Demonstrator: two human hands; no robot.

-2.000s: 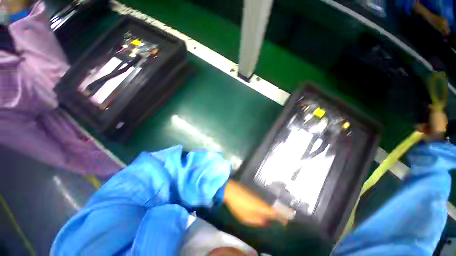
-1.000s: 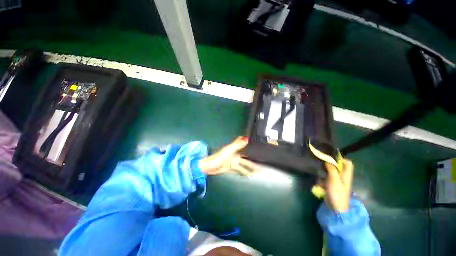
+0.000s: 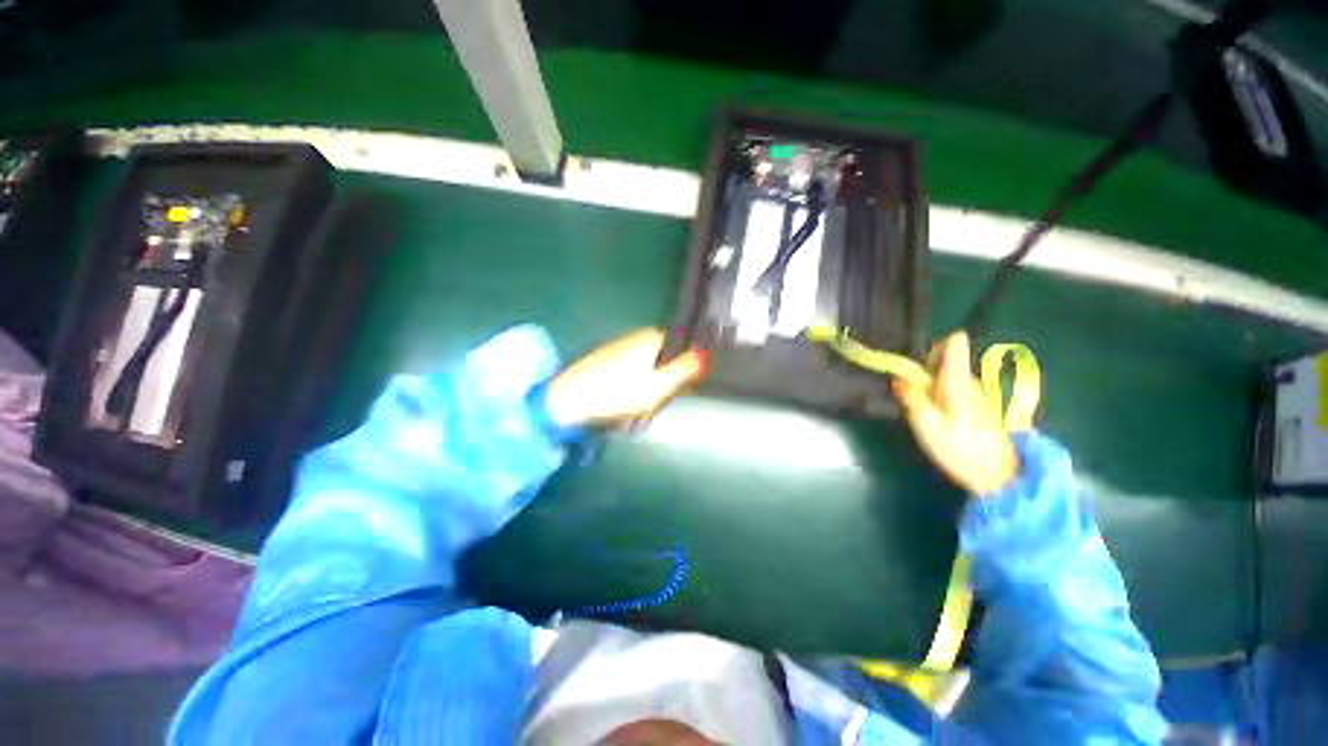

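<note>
A black foam tray point(image 3: 808, 382) holds an open tablet point(image 3: 859, 241) with silver-white battery panels point(image 3: 769, 262), a black flat cable and a teal patch on the board at its far end. My left hand point(image 3: 626, 382) grips the tray's near left corner. My right hand point(image 3: 961, 420) is at the near right corner and holds a yellow release liner point(image 3: 1015, 382). One end of the liner reaches over the tray's near edge, and the rest loops up and hangs down past my right sleeve. Whether my right fingers also touch the tray is unclear.
Another foam tray point(image 3: 270, 277) with an open tablet stands at the left, beside a person's pink sleeve point(image 3: 109, 598). A white rail point(image 3: 619, 185) with a post point(image 3: 503, 88) crosses behind. A black strap point(image 3: 1078, 182) runs at right. A blue coiled cord point(image 3: 677, 580) lies near me.
The tray in front has moved away from me, onto the white rail's line. My left hand has closed on its corner. The yellow liner now extends over its near edge.
</note>
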